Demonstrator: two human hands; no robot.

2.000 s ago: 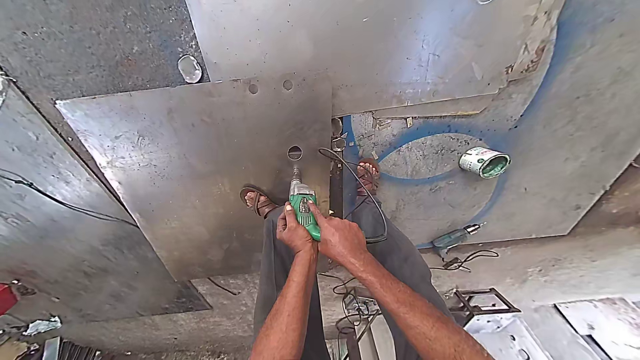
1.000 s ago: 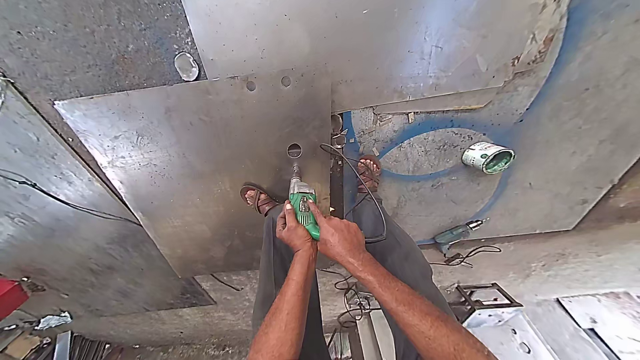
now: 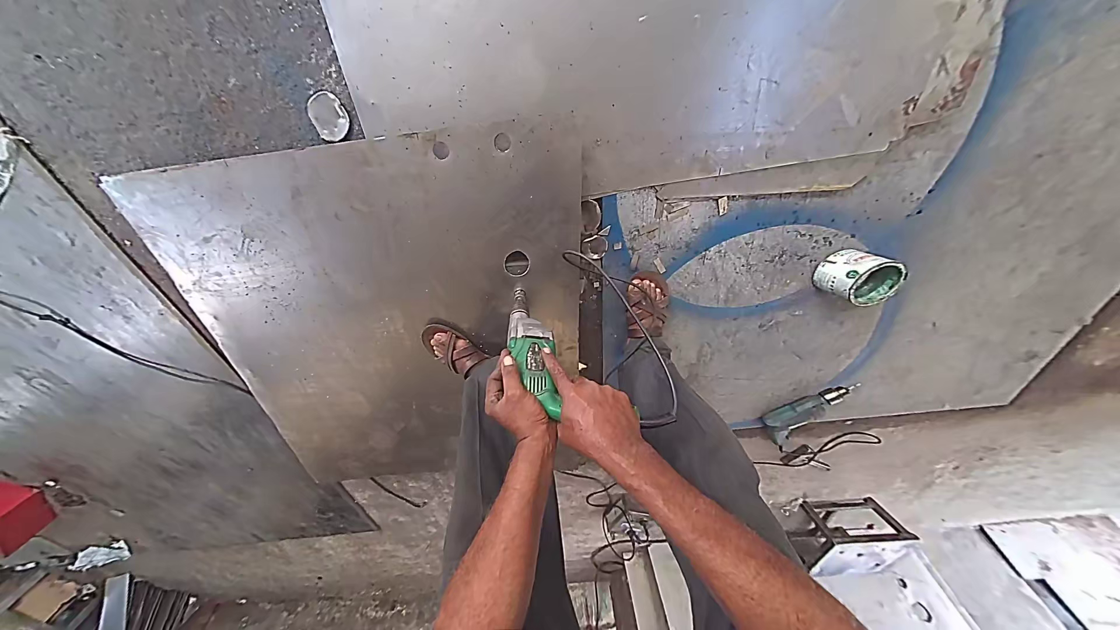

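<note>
Both my hands hold a green and silver electric power drill (image 3: 535, 354) with its nose toward the metal sheet. My left hand (image 3: 518, 404) grips the left side of the body; my right hand (image 3: 597, 411) wraps the rear, a finger lying along the casing. The drill's nose is just below a round hole (image 3: 517, 263) in a grey sheet metal panel (image 3: 350, 262); whether its tip touches the panel cannot be told. Two smaller round marks or holes lie near the panel's upper edge. The drill's black cord (image 3: 643, 328) loops at the right.
My sandalled feet are on either side of the drill. At right are an open paint can (image 3: 860, 277) lying tilted and a second drill (image 3: 805, 413) with its cord. A metal frame (image 3: 857, 521) stands lower right, a pale disc (image 3: 328, 116) lies upper left, and a red object (image 3: 22, 518) lower left.
</note>
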